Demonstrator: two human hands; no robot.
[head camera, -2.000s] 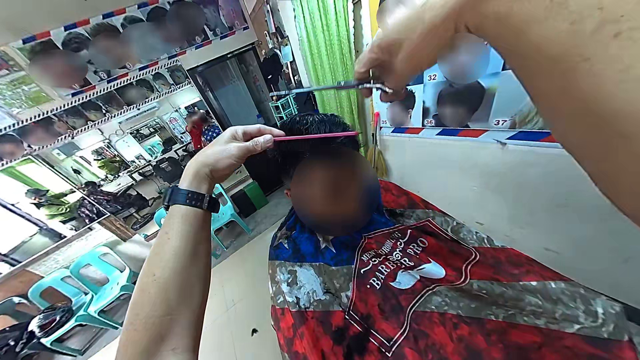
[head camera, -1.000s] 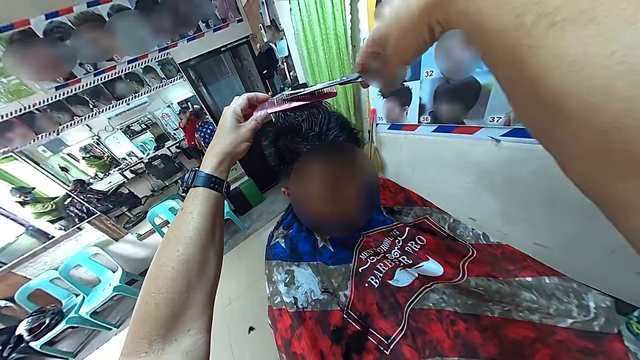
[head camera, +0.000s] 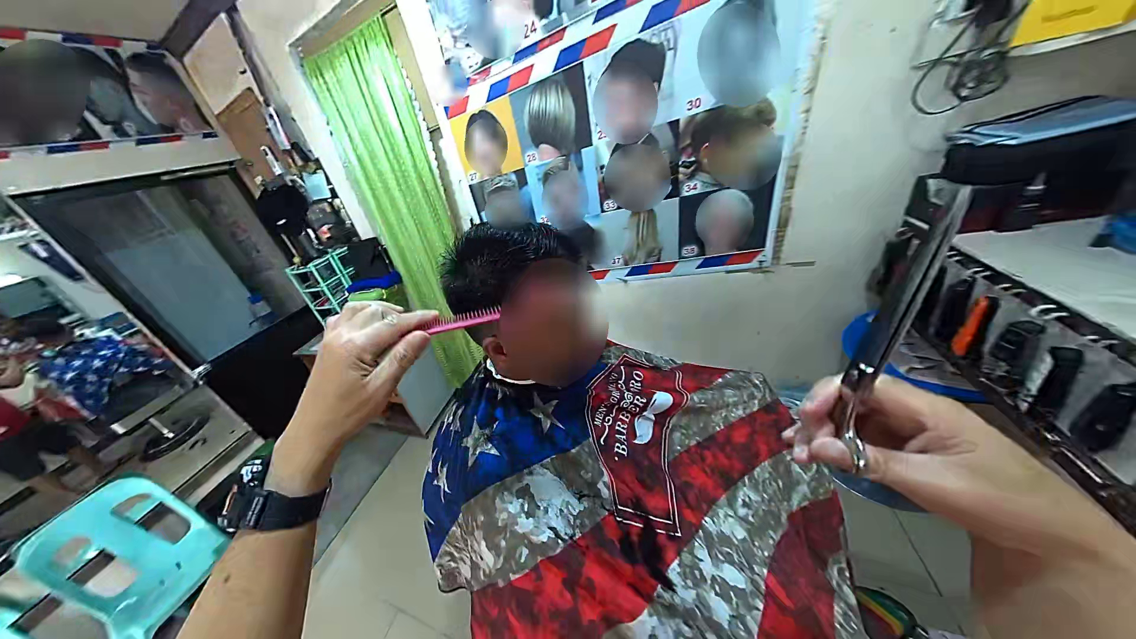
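Observation:
My left hand (head camera: 377, 351), a dark watch on its wrist, grips a pink comb (head camera: 466, 320) whose teeth point up against the dark hair at the side of a seated person's head (head camera: 497, 266). A barber's cape (head camera: 639, 479) in red, blue and camouflage, bearing writing and white stars, covers that person's body. At the right, apart from the head, my right hand (head camera: 874, 435) holds metal hair scissors (head camera: 905, 293) by the finger rings, blades pointing up. The blades look nearly closed together. Cut hair lies on the cape's front.
Clippers (head camera: 1016, 346) hang along a shelf rack (head camera: 1047, 293) at the right, near my right hand. A turquoise plastic stool (head camera: 120, 555) stands at the lower left. Behind the person are a green curtain (head camera: 382, 177), a haircut poster (head camera: 612, 151) and a small turquoise rack (head camera: 321, 282).
My right hand has moved with the scissors from above the head to the right side. My left hand has lowered the comb from the top hair to the side. The view has swung right.

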